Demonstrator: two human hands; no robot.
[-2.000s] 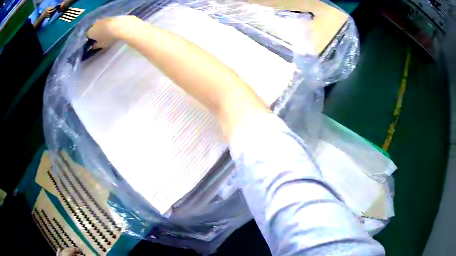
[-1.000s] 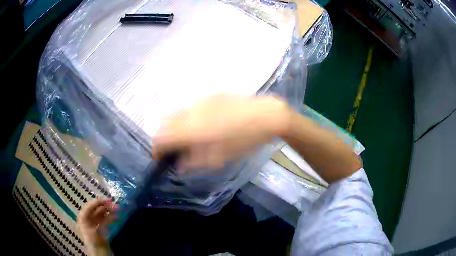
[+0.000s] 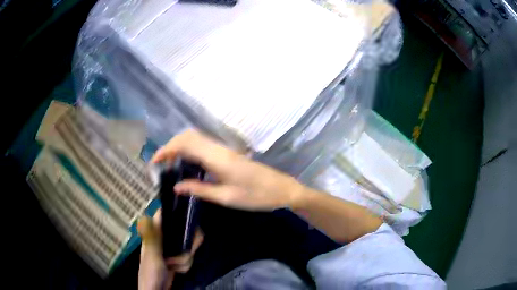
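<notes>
A long glossy black plastic part (image 3: pixel 182 218) is held upright in front of me, slightly blurred. My left hand (image 3: pixel 164 249) grips its lower end, with a yellow-tan cover on the thumb. My right hand (image 3: pixel 227 173) is at its upper end, fingers over the top and thumb on its face. Tan backing sheets with rows of dark pads (image 3: pixel 93 187) lie to the left. Whether a pad is on my fingers cannot be told.
A large stack of white ribbed sheets (image 3: pixel 244 62) sits in a clear plastic bag (image 3: pixel 99 62) ahead. Another black part (image 3: pixel 208 1) lies on it at the top edge. Bagged white sheets (image 3: pixel 385 173) are at the right, above the green floor (image 3: pixel 453 119).
The right hand has brought the black part down from beside the stack. The left hand has moved right from the pad sheets and taken hold of its lower end. The view has shifted.
</notes>
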